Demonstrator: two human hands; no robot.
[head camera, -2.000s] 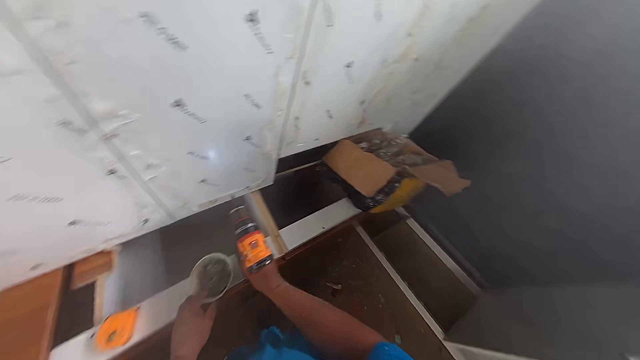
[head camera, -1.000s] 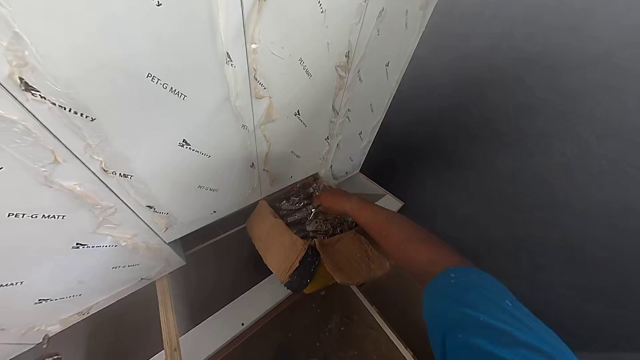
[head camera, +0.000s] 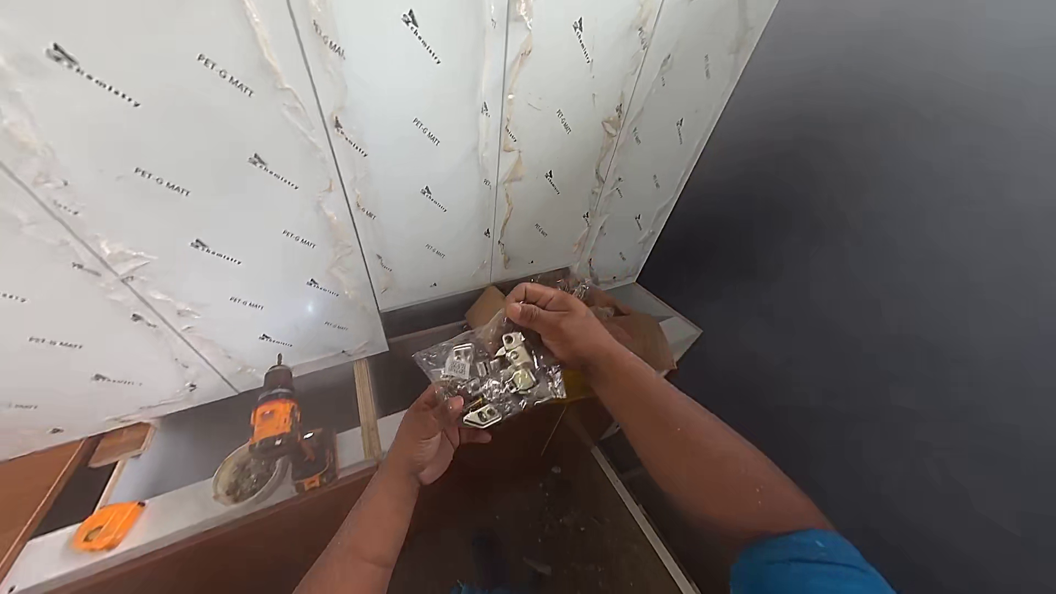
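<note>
Between my hands is a clear plastic bag of metal hardware pieces, with a small printed label on it. My left hand supports the bag at its lower left side, thumb on top. The upper edge of the bag is pinched between the thumb and fingers of my right hand. Behind that hand and forearm stands an opened cardboard box with more clear plastic inside, partly hidden.
An orange and black cordless drill rests by a round container of small parts. An orange tape measure lies on the white ledge. Film-covered panels rise behind, beside a dark wall.
My right hand, reaching into the cardboard box a second ago, now holds the bag with my left hand. Two seconds ago the drill was in my right hand; now it rests on the ledge.
</note>
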